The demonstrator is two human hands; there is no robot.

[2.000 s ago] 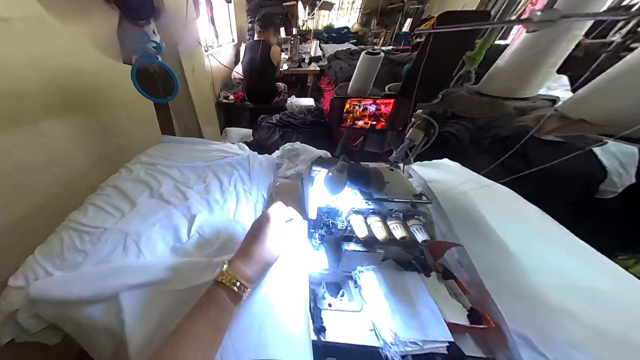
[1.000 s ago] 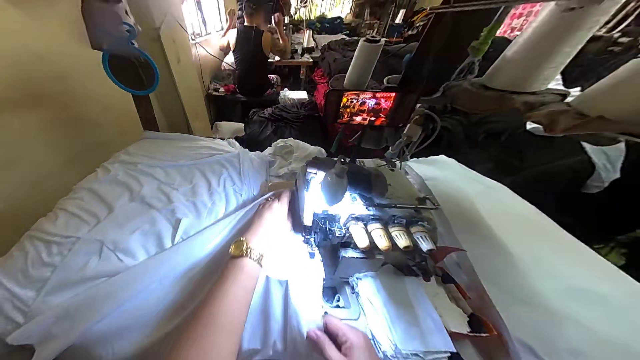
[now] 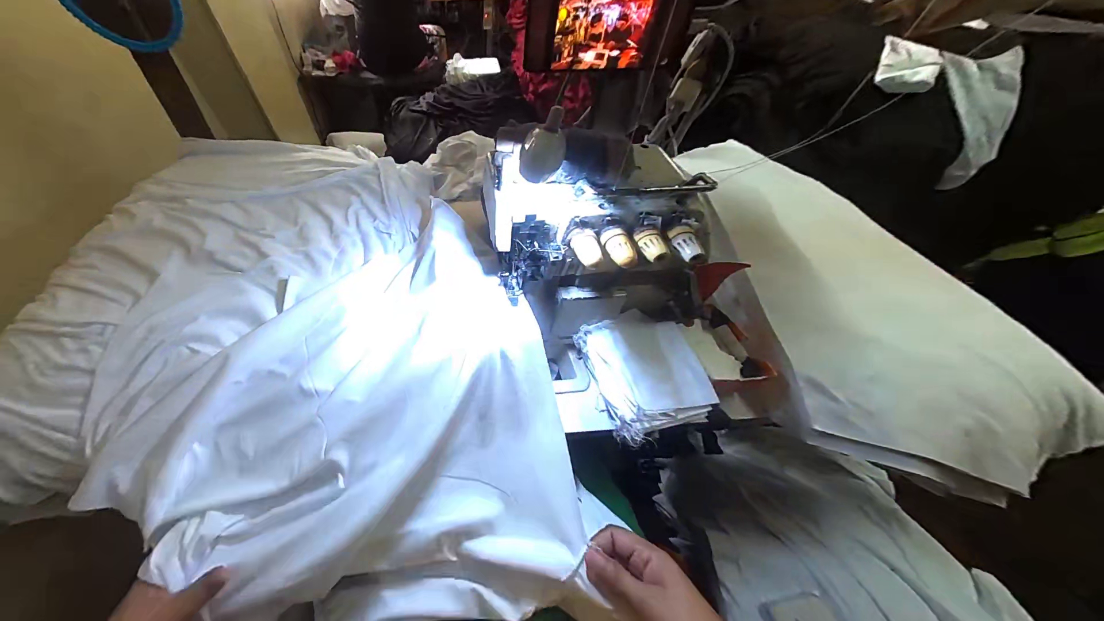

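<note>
A large white cloth (image 3: 448, 431) spreads from the overlock sewing machine (image 3: 595, 181) down toward me, its upper right edge at the lit needle area. My right hand (image 3: 642, 573) pinches the cloth's lower right corner between thumb and fingers. At the bottom left, my left hand (image 3: 177, 595) has its thumb on top of the cloth's lower edge; its fingers are hidden beneath. A stack of small white cloth pieces (image 3: 660, 366) lies on the machine's bed, right of the cloth. Tension dials (image 3: 618, 246) line the machine's front.
Heaped white fabric (image 3: 52, 371) covers the left side. More white fabric (image 3: 880, 319) lies on the right, with a grey cloth (image 3: 819, 535) below. A lit screen (image 3: 601, 33) stands behind the machine, near cables (image 3: 690, 82). Threads run down from the upper right.
My left hand has moved from beside the needle area down to the cloth's lower left. The right hand, near the machine bed a second ago, is lower on the cloth. The view has tilted down.
</note>
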